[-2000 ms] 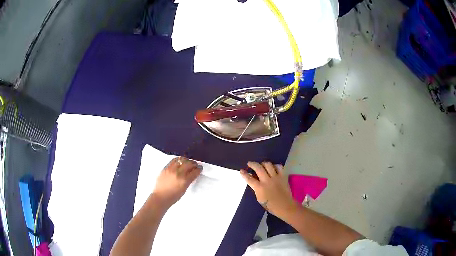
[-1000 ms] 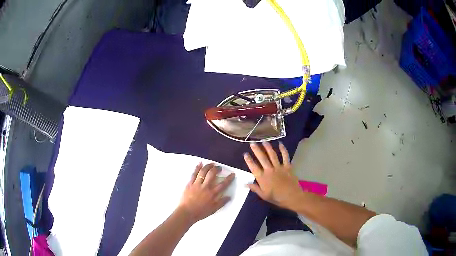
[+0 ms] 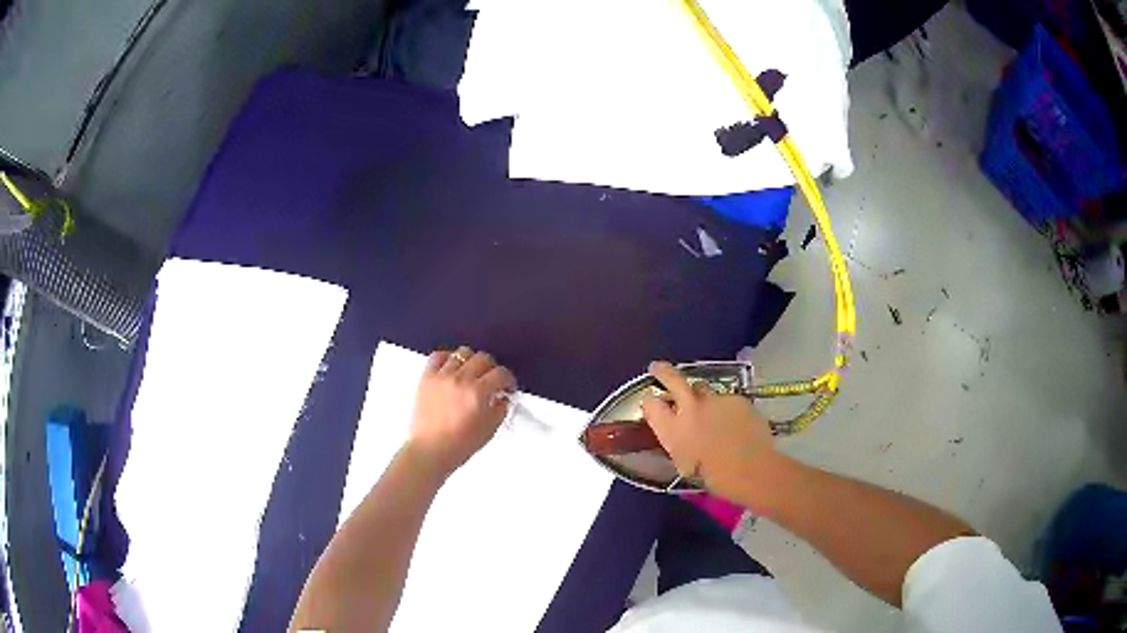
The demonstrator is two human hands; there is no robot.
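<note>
The near white garment panel (image 3: 494, 532) lies lengthwise on the dark navy-purple table cover (image 3: 420, 235). My left hand (image 3: 462, 402) is at its far edge, fingers curled, with a bit of white fabric pinched at the fingertips. My right hand (image 3: 711, 433) grips the red-brown handle of the steam iron (image 3: 624, 439). The iron points left, its tip at the panel's right far corner. The hand hides part of the handle. Whether the soleplate touches the cloth cannot be told.
Another white panel (image 3: 223, 408) lies at the left. White panels (image 3: 655, 111) lie at the far side. Yellow hoses (image 3: 822, 210) run from the iron over them. A blue basket (image 3: 1051, 130) stands right, a blue block (image 3: 74, 488) left, magenta fabric (image 3: 99, 608) below it.
My right hand has taken hold of the iron, now nearer and further right, at the panel's corner. The hoses swung right. My left hand moved from flat on the panel to its far edge and curled.
</note>
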